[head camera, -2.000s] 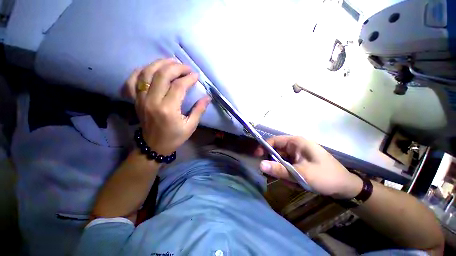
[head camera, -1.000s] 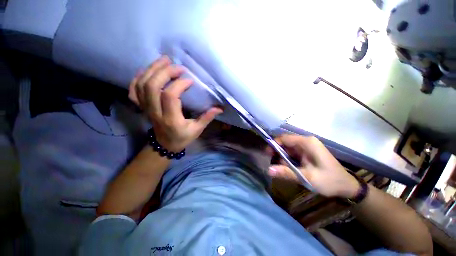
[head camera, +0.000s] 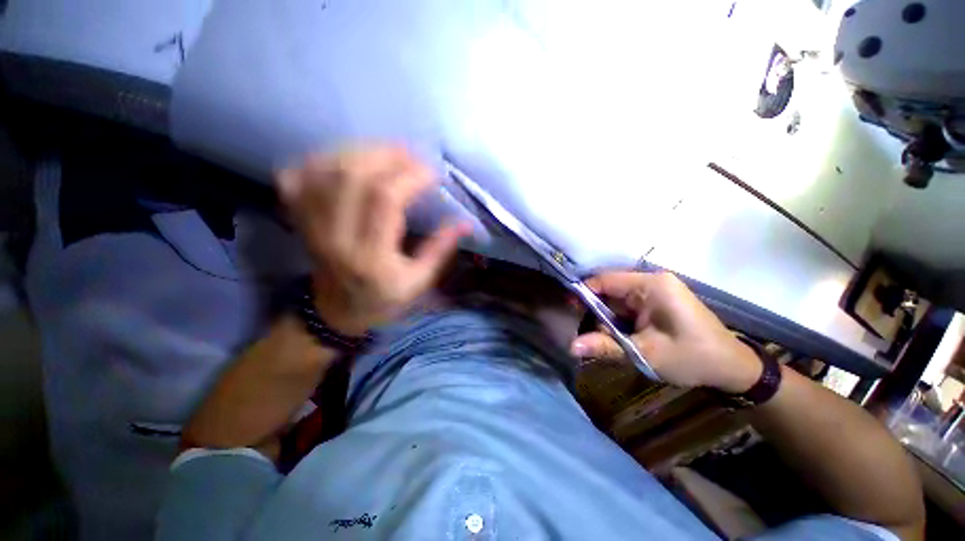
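My right hand (head camera: 677, 330) holds the tailor's scissors (head camera: 521, 230) by the handles, at the table's front edge. The silver blades point up and left over the pale grey-blue garment panel (head camera: 307, 79), and the pivot screw shows near the edge. My left hand (head camera: 365, 227) is blurred, with bent fingers, at the panel's front edge left of the blade tips. Whether its fingers grip the cloth cannot be told. The slit in the panel is not clear; the blades and glare hide that part.
The white sewing machine head (head camera: 905, 53) is at the upper right. A thin dark rod (head camera: 783, 215) lies on the white table (head camera: 656, 180). Grey-blue cut panels (head camera: 127, 349) with short dark slits hang left of my lap.
The panel has shifted right, and its left edge lies further from the table's left side. My left hand has dropped slightly and blurred. The scissors blades sit lower, with their tips nearer the front edge.
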